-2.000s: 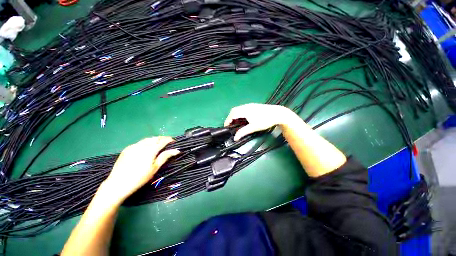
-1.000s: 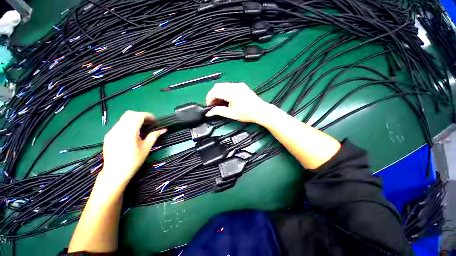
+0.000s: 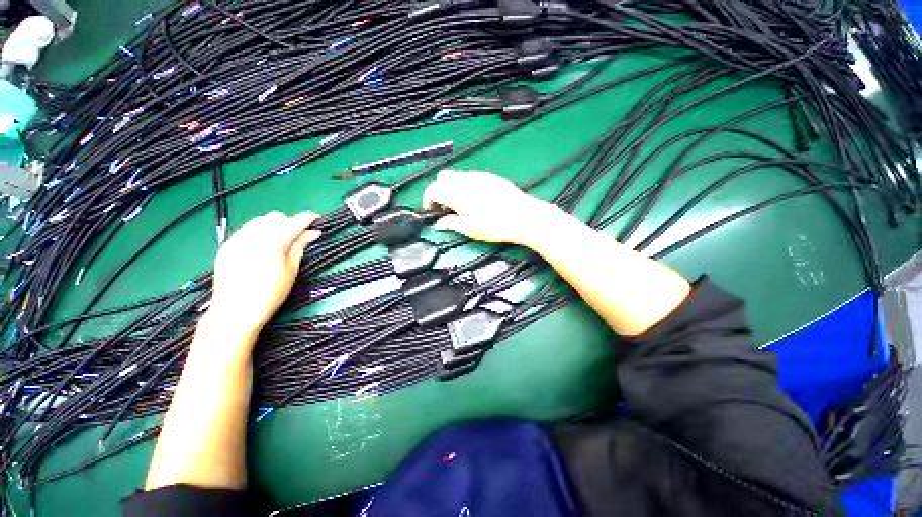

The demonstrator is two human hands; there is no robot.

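Note:
Several black splitter blocks [image 3: 412, 259] lie staggered in the near heap of black cables, mid-table. The farthest one [image 3: 368, 202] lies apart from the others, its cords running left and up to the right. My left hand [image 3: 265, 265] is at the cords left of the blocks, fingers closed around some of them. My right hand [image 3: 475, 207] is right of the blocks, thumb and fingers pinched around a cord at the dark block [image 3: 397, 227]. The fingertips of both hands are partly hidden. Stripped wire ends [image 3: 339, 364] show below the blocks.
A large heap of black cable harnesses [image 3: 334, 86] covers the far side of the green table [image 3: 566, 389]. A slim pen-like craft knife [image 3: 401, 160] lies between the heaps. Cords fan out to the right. A blue bin [image 3: 824, 353] with black cables stands beyond the right table edge.
The splitter blocks held between my hands are now spread out, one lying farther away than the rest. My left hand has moved slightly up. My right hand has shifted slightly right.

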